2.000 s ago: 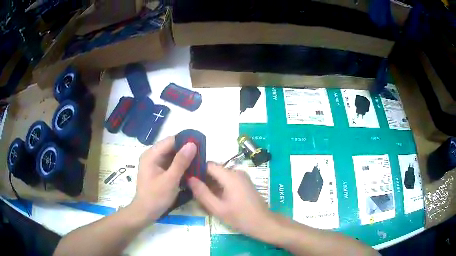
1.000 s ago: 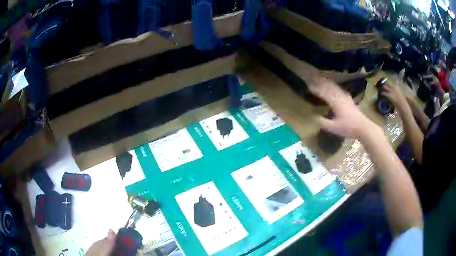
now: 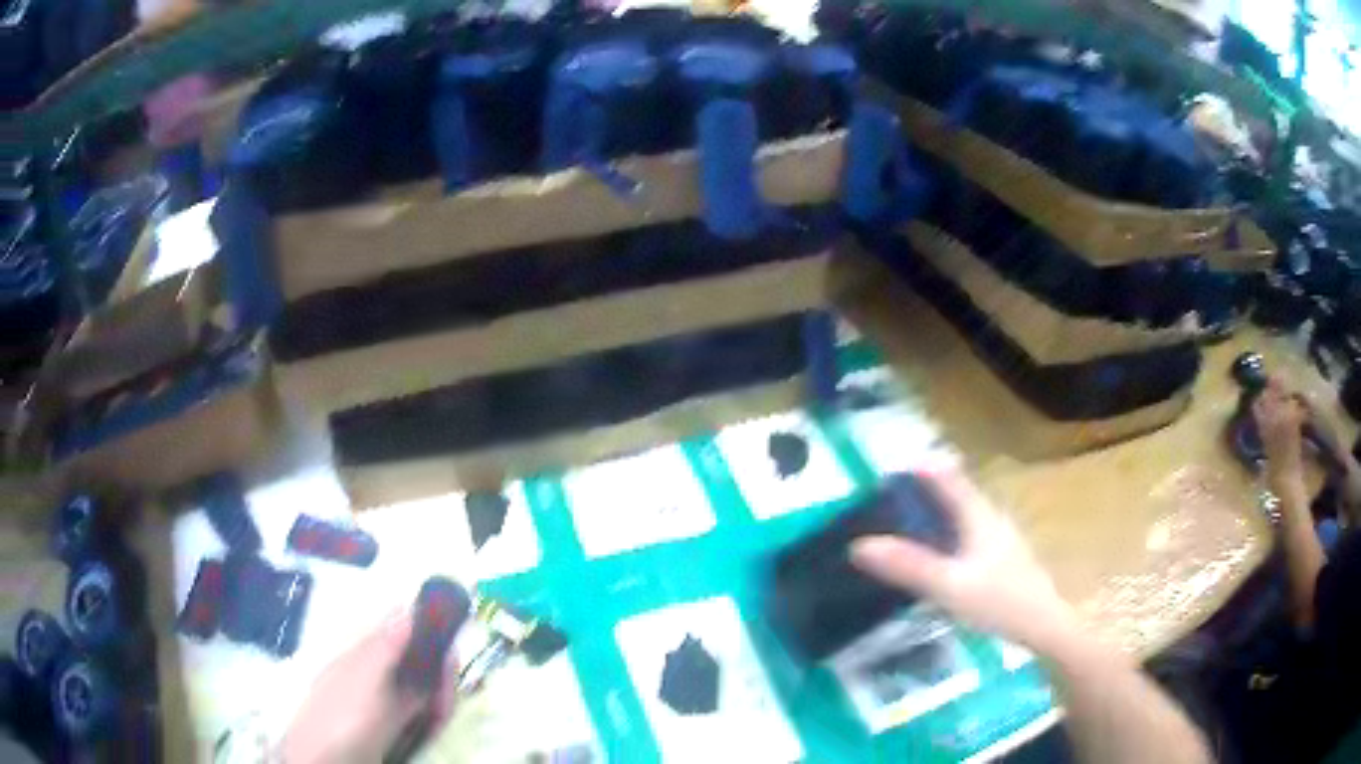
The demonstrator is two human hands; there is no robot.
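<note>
My left hand (image 3: 355, 699) is at the lower left, closed around a dark button panel (image 3: 436, 620) with red marks. My right hand (image 3: 970, 575) holds a dark blue-black speaker body (image 3: 851, 567) above the green printed sheet (image 3: 573, 564), thumb on its near side. The speaker is blurred, so its details cannot be told. The mallet (image 3: 515, 639) lies just right of my left hand, partly hidden by it. A group of dark panels (image 3: 269, 605) and a single red-marked panel (image 3: 332, 540) lie on the white surface at the left.
Several upright speakers (image 3: 93, 597) stand at the left edge. Long cardboard bins (image 3: 567, 321) with black contents are stacked at the back, and more bins (image 3: 1067, 332) at the right. At the far right, another person's hands (image 3: 1281, 426) hold a dark thing.
The view has swung right and then partly back. My right hand left the panel, reached to the right side, and now holds a speaker body over the green sheet. My left hand still holds its panel.
</note>
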